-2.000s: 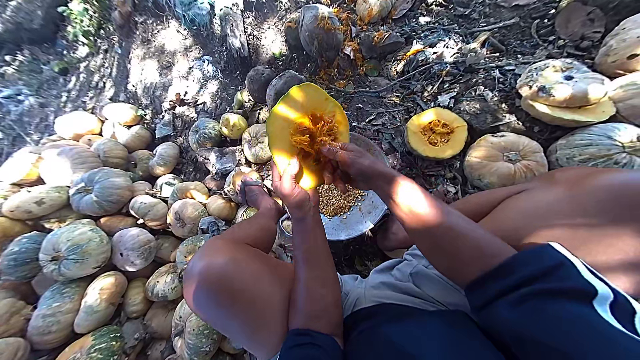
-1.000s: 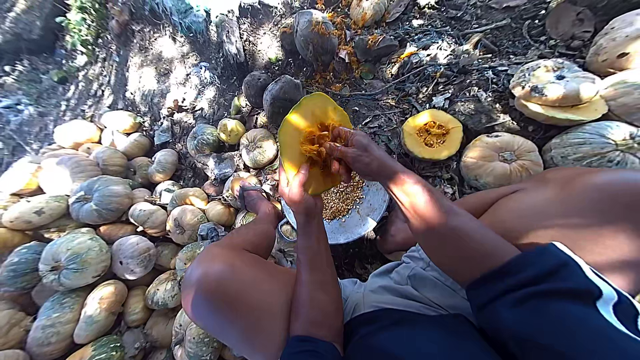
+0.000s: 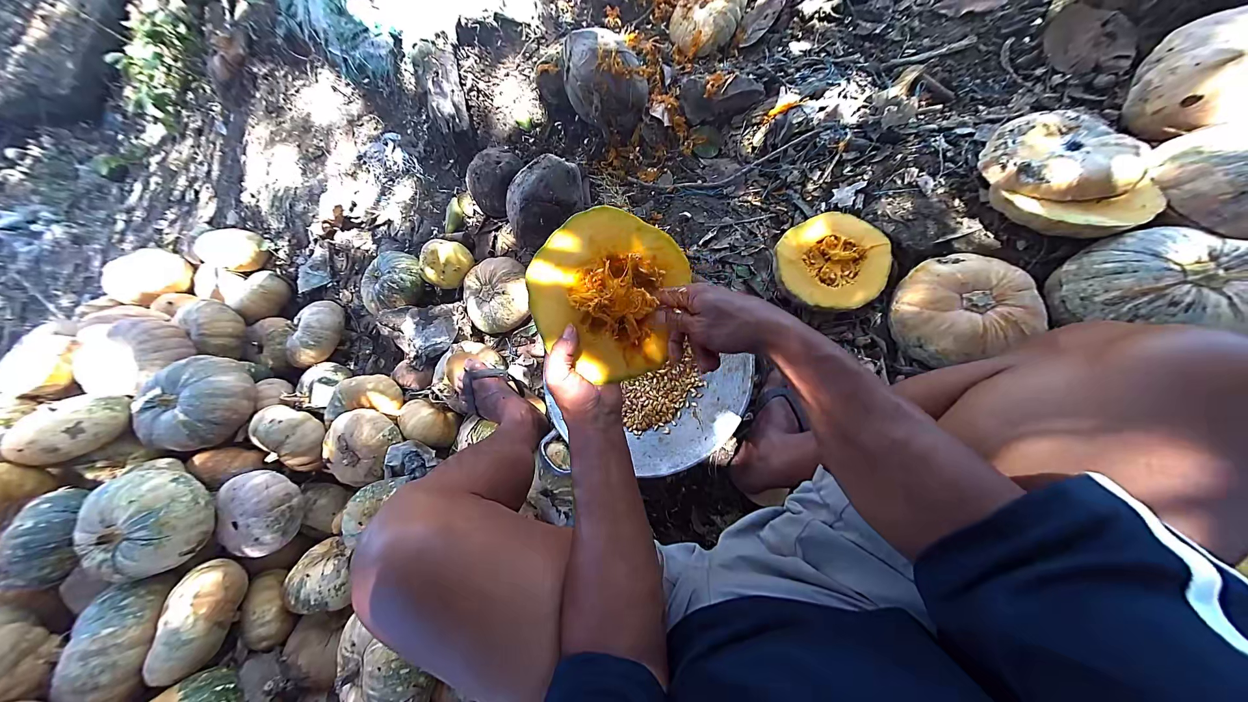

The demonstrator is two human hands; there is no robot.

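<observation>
My left hand (image 3: 582, 386) grips the lower rim of a halved pumpkin (image 3: 561, 292), thumb on its cut face, which is turned up toward me. Orange stringy pulp (image 3: 616, 297) fills the middle of that half. At the pulp's right edge are the fingers of my right hand (image 3: 710, 317); whether they pinch any pulp or seeds I cannot tell. Beneath both hands lies a round metal pan (image 3: 697, 434) with a heap of pumpkin seeds (image 3: 655, 400), partly covered by the half. Another cut pumpkin half (image 3: 835, 261) rests face up on the ground to the right.
A large pile of whole pumpkins (image 3: 193, 402) spreads along the left. More sit at the right, including a tan one (image 3: 968, 309) and a cut one with its halves stacked (image 3: 1068, 171). Dark rocks or husks (image 3: 546, 198) lie beyond the pan, near scattered orange pulp. My feet flank the pan.
My right hand has shifted from over the middle of the pulp to its right edge. The held half is turned more squarely toward the view than one second ago. My left hand keeps its hold.
</observation>
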